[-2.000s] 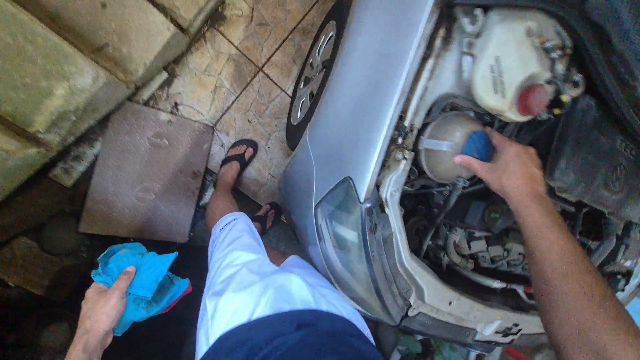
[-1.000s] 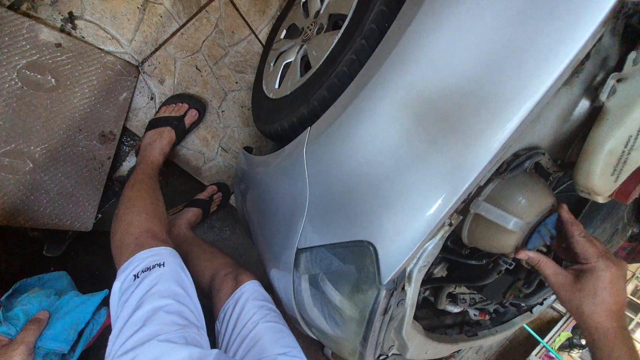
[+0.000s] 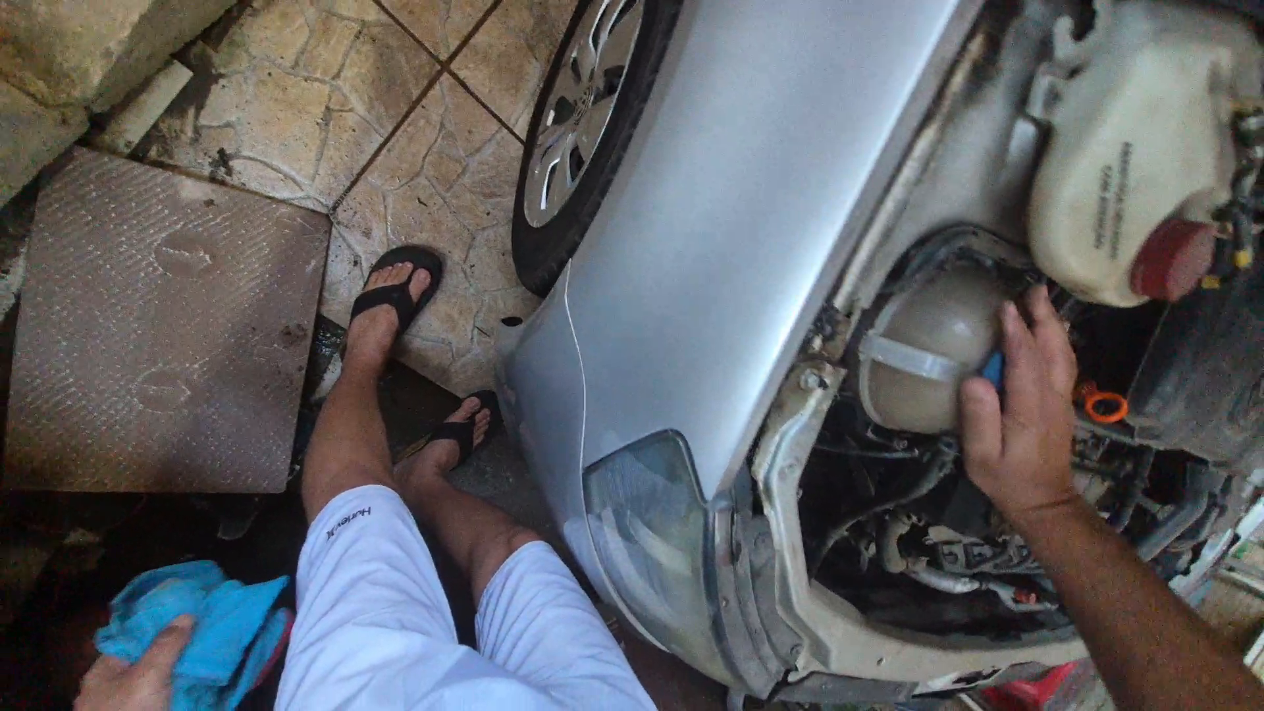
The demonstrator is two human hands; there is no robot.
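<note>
My right hand is closed around the blue cap of a round, translucent coolant expansion tank in the car's engine bay; my fingers cover most of the cap. Above and to the right of that tank is a cream plastic reservoir with a dark red cap. At the lower left, my left hand holds a bunched blue cloth, with some red material showing at its edge.
The silver fender, headlight and front wheel stand between my legs and the engine bay. An orange dipstick ring sits right of my right hand. A textured square slab lies beside my feet.
The view has shifted between frames. My right hand stays at the blue cap, its fingers now covering more of it. My left hand keeps hold of the blue cloth.
</note>
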